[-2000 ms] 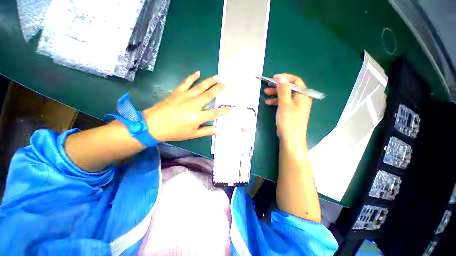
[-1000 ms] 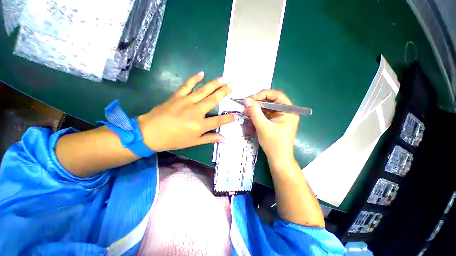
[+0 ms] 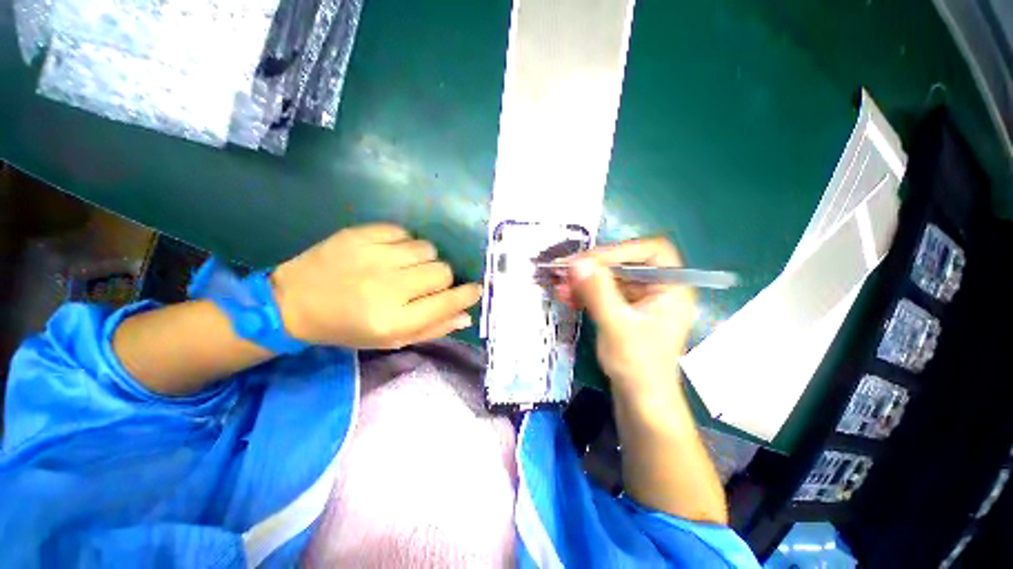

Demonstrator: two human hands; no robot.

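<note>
A silvery-white phone middle frame (image 3: 520, 345) lies at the mat's front edge, with its dark toothed end toward me, at the near end of a long pale liner strip (image 3: 561, 122). My right hand (image 3: 633, 300) holds slim tweezers (image 3: 678, 276), their tip over the upper part of the frame. A small piece at the tip cannot be made out. My left hand (image 3: 372, 289) is half curled, with its fingertips at the frame's left edge; it holds nothing that I can see.
Bubble-wrap bags (image 3: 156, 67) are piled at the upper left. Beige liner sheets (image 3: 800, 300) lie at the right on the green mat (image 3: 733, 133). Beyond them a black foam tray (image 3: 878, 445) holds several silvery frames. A brown carton (image 3: 111, 239) is low at the left.
My left hand has drawn back left from the frame's top, and its fingers have curled. My right hand has moved the tweezers from the liner strip down onto the frame.
</note>
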